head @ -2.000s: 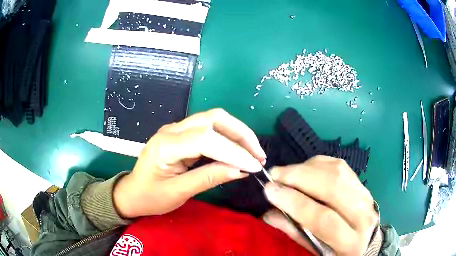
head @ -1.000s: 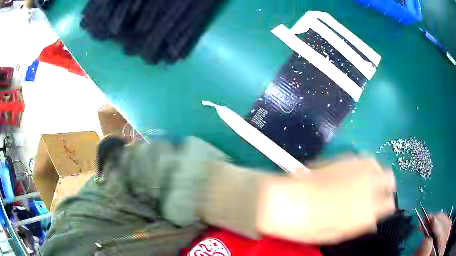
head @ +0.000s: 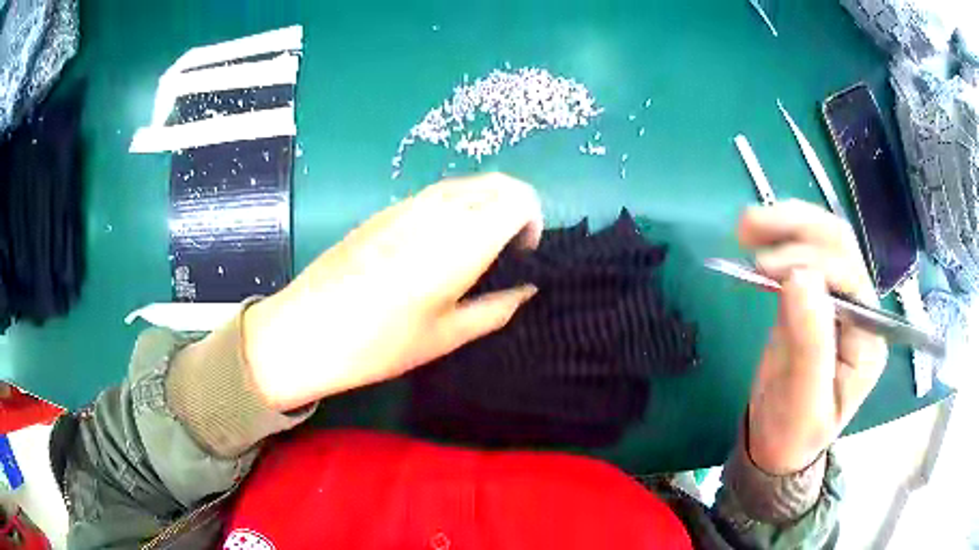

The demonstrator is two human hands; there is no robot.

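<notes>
My left hand point(head: 397, 285) lies over the upper left part of the pile of black ribbed strips point(head: 580, 333), its thumb and fingers around the pile's edge. What its fingertips hold is hard to tell in the blur. My right hand point(head: 805, 322) is raised right of the pile and holds silver tweezers point(head: 859, 312), their tips pointing left. The tweezers' tips touch nothing that I can see. A loose heap of tiny silver-white parts point(head: 515, 107) lies on the green mat beyond the pile.
The black sheet point(head: 231, 220) with white tape strips point(head: 231, 75) lies at left. A second bundle of black strips point(head: 41, 204) is at the far left. Spare thin tools point(head: 754, 167), a dark flat phone-like object point(head: 872, 183) and crumpled clear plastic point(head: 945, 150) lie at right.
The view has swung left and back. The blurred left hand, earlier stretched to the right, is now over the pile. The right hand has come fully into view with the tweezers, apart from the left.
</notes>
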